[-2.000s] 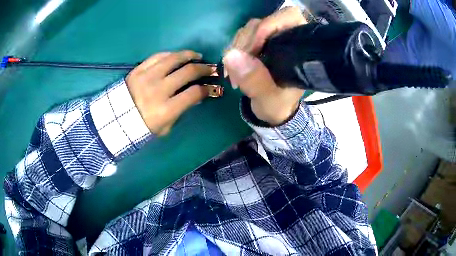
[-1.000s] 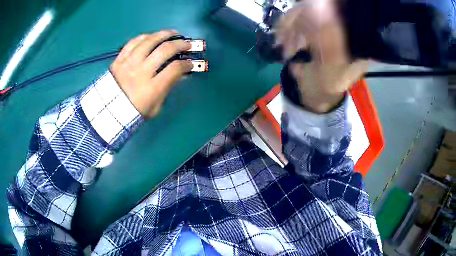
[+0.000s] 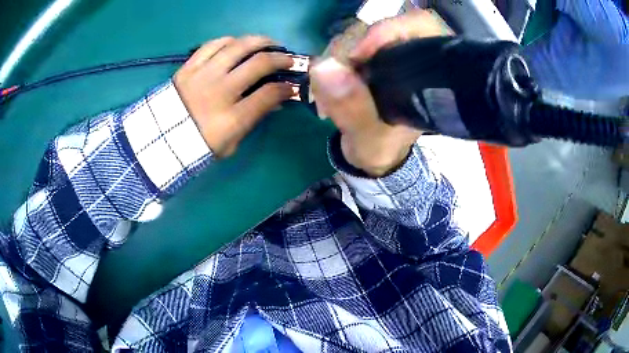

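Observation:
Two black connector bodies lie side by side on the green bench, mostly hidden under my left hand [image 3: 231, 93], whose fingers hold them down. Their copper contact plates [image 3: 299, 64] show past my fingertips, pointing right. Black cable leads [image 3: 103, 67] run left from the hand to a red tip [image 3: 8, 91] at the picture's edge. My right hand [image 3: 365, 103] is closed around the thick black electric screwdriver [image 3: 441, 89], just right of the plates. Its nose is hidden behind my fingers, so I cannot tell whether the bit touches a plate.
The green bench [image 3: 207, 207] reflects a strip light. A white-grey box, apparently the screw feeder [image 3: 486, 19], stands beyond the driver. A tray with an orange-red rim [image 3: 503, 196] is under my right forearm. A person's blue sleeve [image 3: 586, 41] is at the upper right; boxes [image 3: 600, 255] lie lower right.
My right hand and the driver have swung back left from beside the feeder to the copper plates. My left hand and the connectors have shifted slightly right.

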